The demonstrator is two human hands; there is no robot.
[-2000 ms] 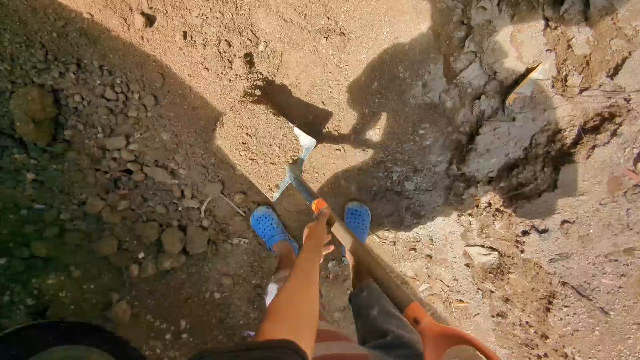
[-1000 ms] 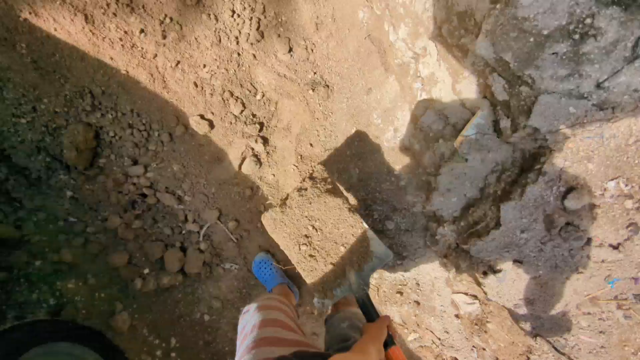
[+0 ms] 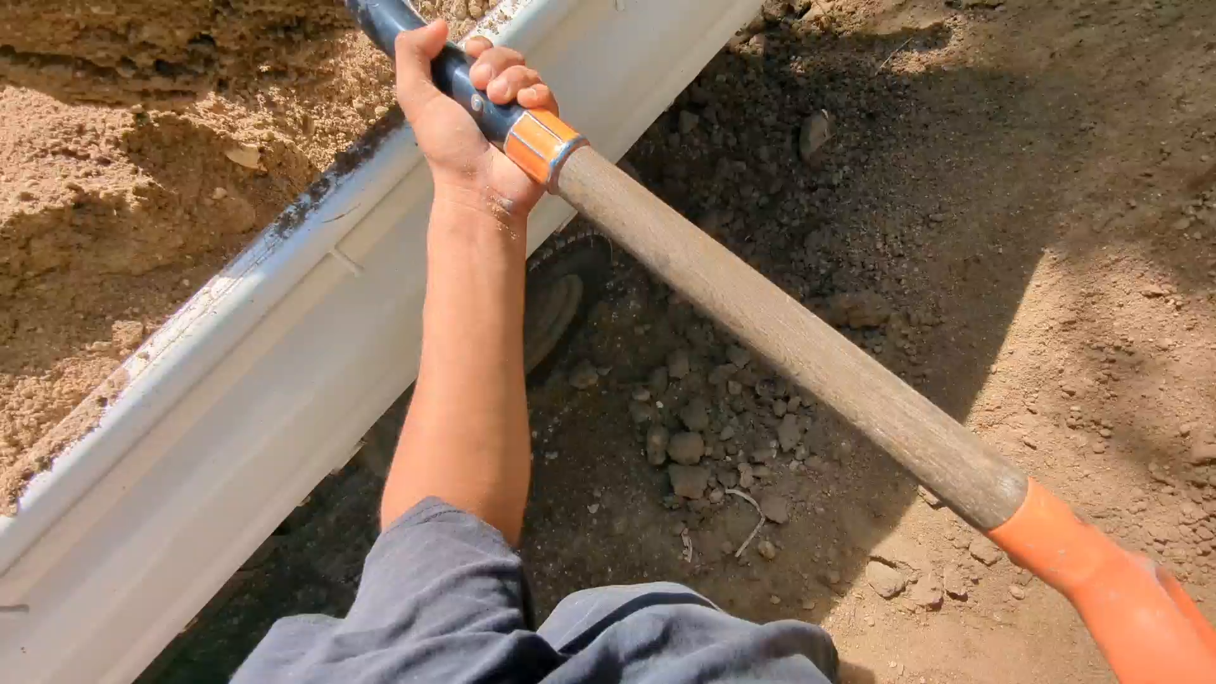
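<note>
A shovel with a worn wooden shaft [image 3: 779, 332] runs diagonally across the view. My left hand [image 3: 475, 114] is closed, palm up, around its dark blue metal socket, just above the orange collar [image 3: 543, 147]. This hand is over the white side wall [image 3: 285, 332] of what looks like a trailer or truck bed. Past the top edge of the view, the shovel's blade is hidden. The orange plastic handle end [image 3: 1111, 579] leaves the frame at the lower right. My right hand is out of view.
Brown soil [image 3: 190, 180] lies beyond the wall's upper rim at the left. Under the wall a tyre [image 3: 560, 294] partly shows. Stones [image 3: 689, 446] and clods lie on the shaded ground, with sunlit dirt [image 3: 1121, 380] at the right.
The view has swung left to the white wall. The shovel, whose blade held a heap of soil a second ago, now reaches over that wall, and its blade has left the view.
</note>
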